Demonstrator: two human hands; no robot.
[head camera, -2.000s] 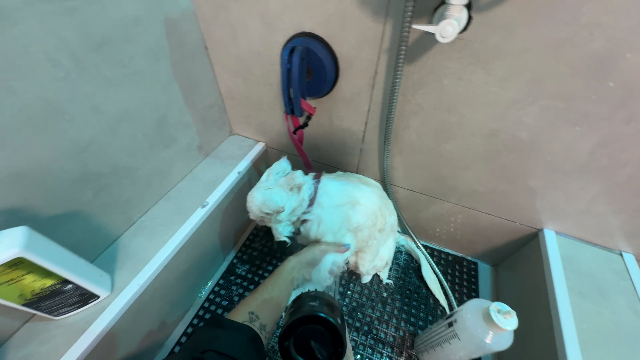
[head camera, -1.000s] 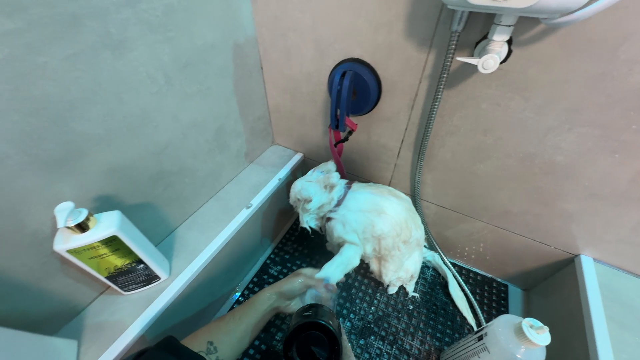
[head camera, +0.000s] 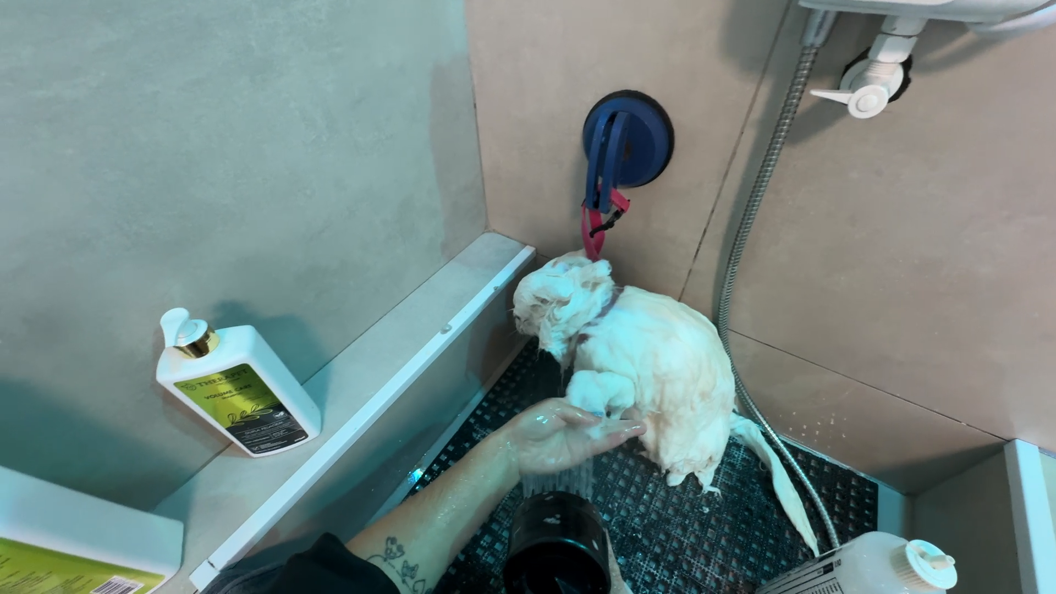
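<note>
A wet, light-coated small dog (head camera: 660, 363) is in the corner of a tub, on a black rubber mat (head camera: 635, 511), wearing a collar with a pink tether (head camera: 592, 231) that runs up to a blue suction-cup holder (head camera: 631, 140). Palm up, my left hand (head camera: 569, 437) lies under the dog's front paw, fingers extended and not closed around it. A black cylindrical shower head (head camera: 557, 540) sprays water just below that hand. Of my right hand (head camera: 617, 573) only a sliver shows beside the shower head; its grip is mostly hidden.
A white pump bottle (head camera: 239, 384) stands on the left ledge (head camera: 412, 334), with another white container (head camera: 82, 528) nearer. At bottom right is a translucent bottle (head camera: 866, 565). A metal shower hose (head camera: 759, 181) hangs down the tiled wall beside a white valve (head camera: 868, 91).
My left hand has moved from the dog's foreleg to palm up under its front paw. The dog's head has turned and dipped a little. The view has shifted.
</note>
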